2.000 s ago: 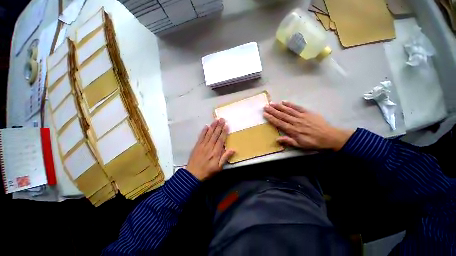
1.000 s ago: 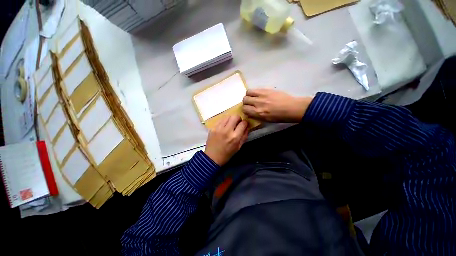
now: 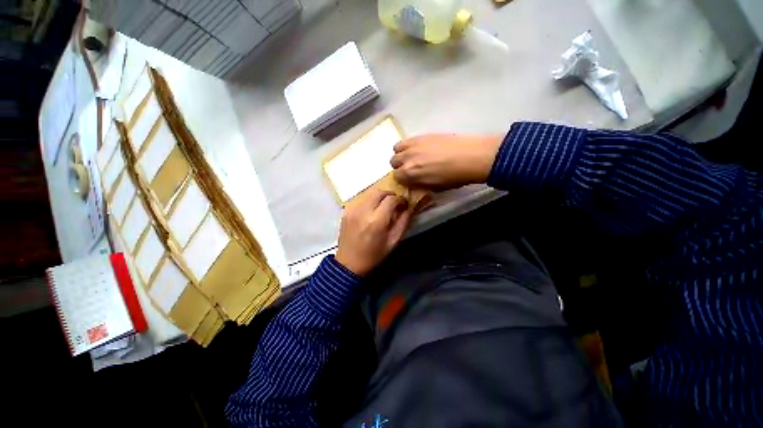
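A white card (image 3: pixel 363 160) lies on the upper part of a tan kraft piece (image 3: pixel 333 174) near the table edge, with a tan margin around it. My left hand (image 3: pixel 368 227) is at the kraft's lower edge, fingers bent and pinching it. My right hand (image 3: pixel 443 159) lies over its right side with curled fingers. The kraft's near edge looks lifted between my hands; the fingers hide much of it. A pile of white cards (image 3: pixel 331 89) sits just beyond the kraft piece.
Two long overlapping rows of tan and white pieces (image 3: pixel 186 205) lie at left. A glue bottle (image 3: pixel 425 18) lies on its side at the top, a crumpled tissue (image 3: pixel 592 70) at right. A grey-white card stack (image 3: pixel 194 30) stands at back left, a spiral calendar (image 3: pixel 92 303) far left.
My hands have moved from flat beside the card to the kraft's near edge, where the fingers now grip it. The view has shifted, so the bottle and tissue sit higher in the picture.
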